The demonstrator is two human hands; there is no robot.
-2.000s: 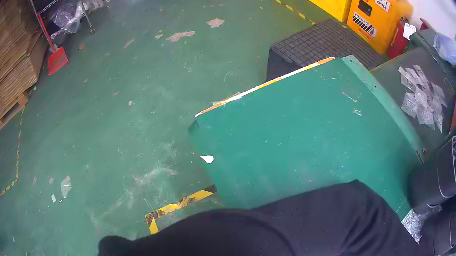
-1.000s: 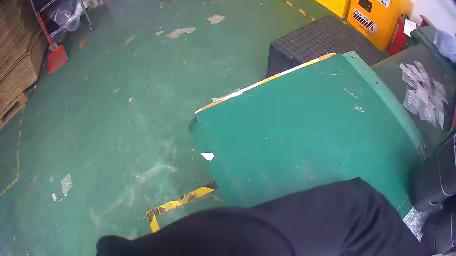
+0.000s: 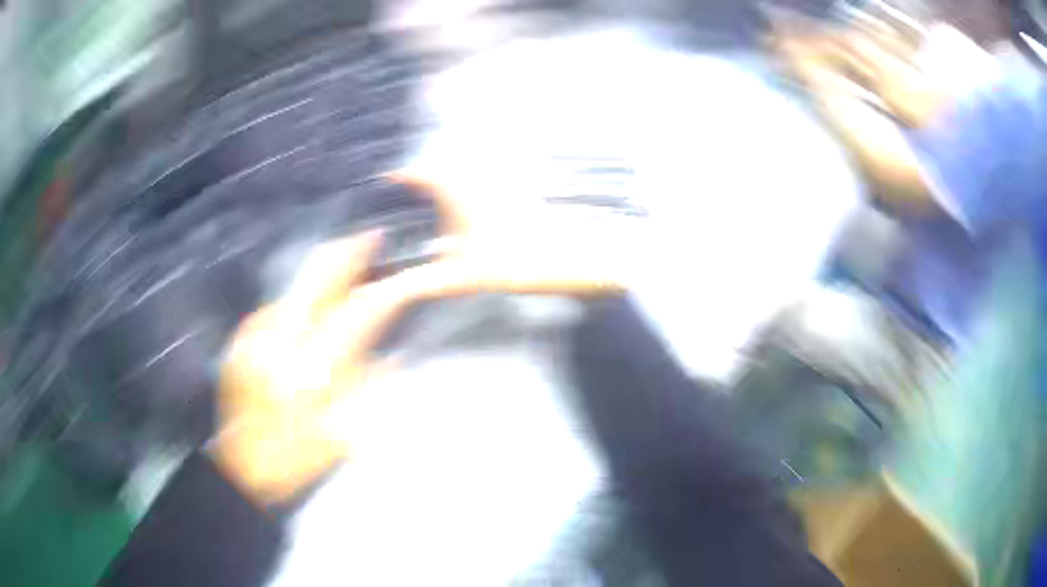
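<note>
The head view is strongly blurred and overexposed. A dark rounded part, apparently a plastic housing (image 3: 398, 218), is between my hands left of the middle. My left hand (image 3: 287, 384) has its fingers at the part's lower left side. My right hand (image 3: 465, 269) reaches in from the right, its fingers curled around the part's upper right side. Dark sleeves cover both forearms. The part's details and the exact finger contacts are blurred.
Blurred dark items, perhaps stacked housings (image 3: 149, 252), fill the left. A white glare covers the middle. Another person's hands (image 3: 867, 103) and blue sleeve (image 3: 987, 149) are upper right. A brown carton (image 3: 884, 533) is lower right. Green floor (image 3: 57, 533) shows lower left.
The view has swung from the floor and green panel to the bright work area. Both my hands, the dark part and another person's hands have come into view.
</note>
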